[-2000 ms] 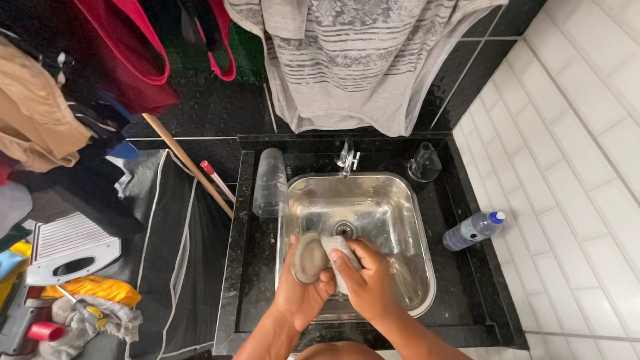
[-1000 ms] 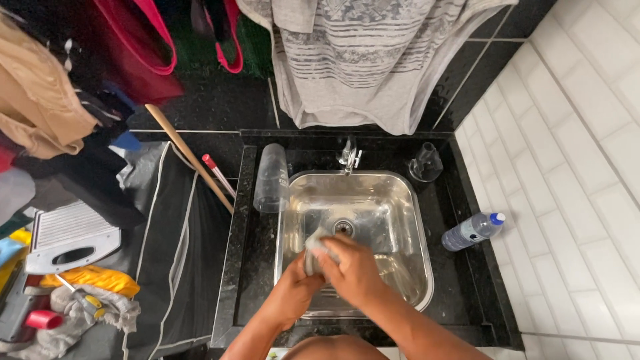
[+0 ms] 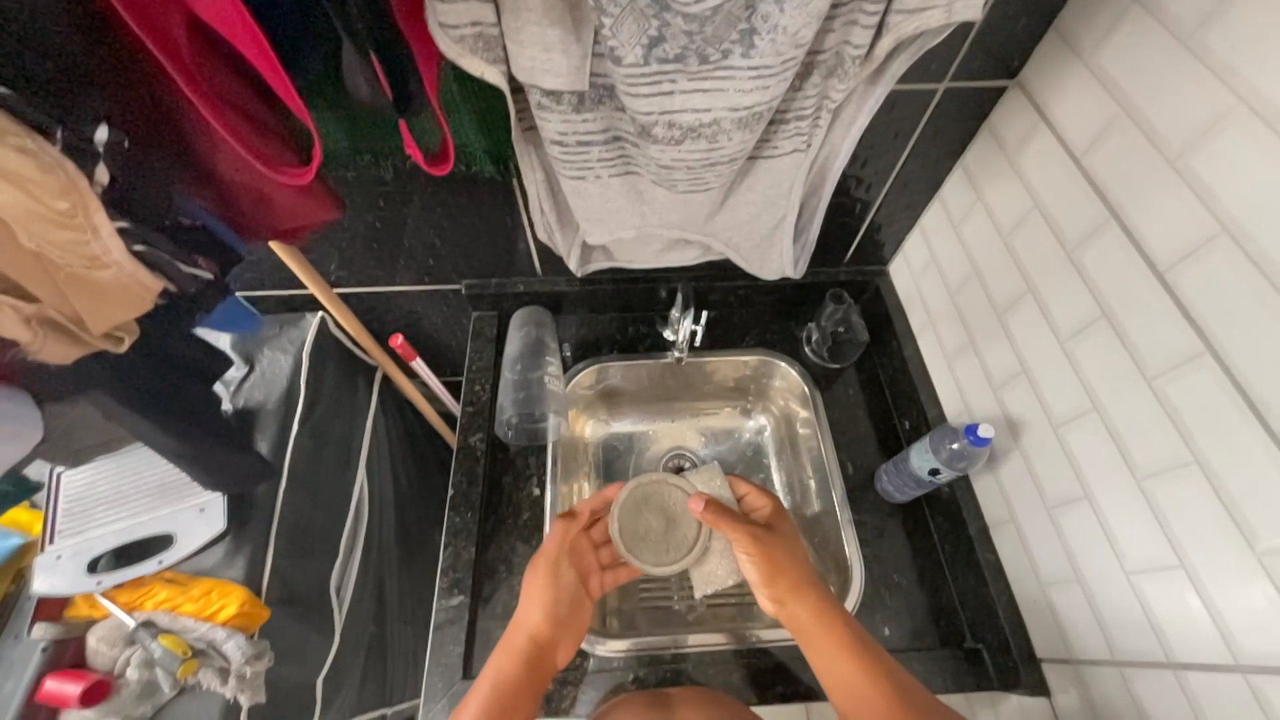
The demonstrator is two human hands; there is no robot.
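Observation:
Over the stainless steel sink (image 3: pixel 590 470), my left hand (image 3: pixel 575 560) holds a round grey dish (image 3: pixel 655 525), shallow and rimmed, by its left side. Its open face is turned up to the camera. My right hand (image 3: pixel 765 540) grips a light grey, rough-textured piece (image 3: pixel 718 570), perhaps a pad or sandpaper, against the dish's right side, with the thumb on the rim. Part of the piece is hidden behind the dish and the fingers. Behind them are the drain (image 3: pixel 680 461) and the chrome tap (image 3: pixel 683 325).
A clear plastic cup (image 3: pixel 530 375) stands left of the sink, a clear glass vessel (image 3: pixel 836 332) back right, and a blue-capped bottle (image 3: pixel 932 463) at right. A grey shirt (image 3: pixel 680 150) hangs behind. At left are a washboard (image 3: pixel 135 510), a wooden pole (image 3: pixel 365 340) and a screwdriver (image 3: pixel 160 640).
One second ago the dish was tilted and mostly covered by my hands; now its round face shows, and my hands are farther apart with the grey piece beside it.

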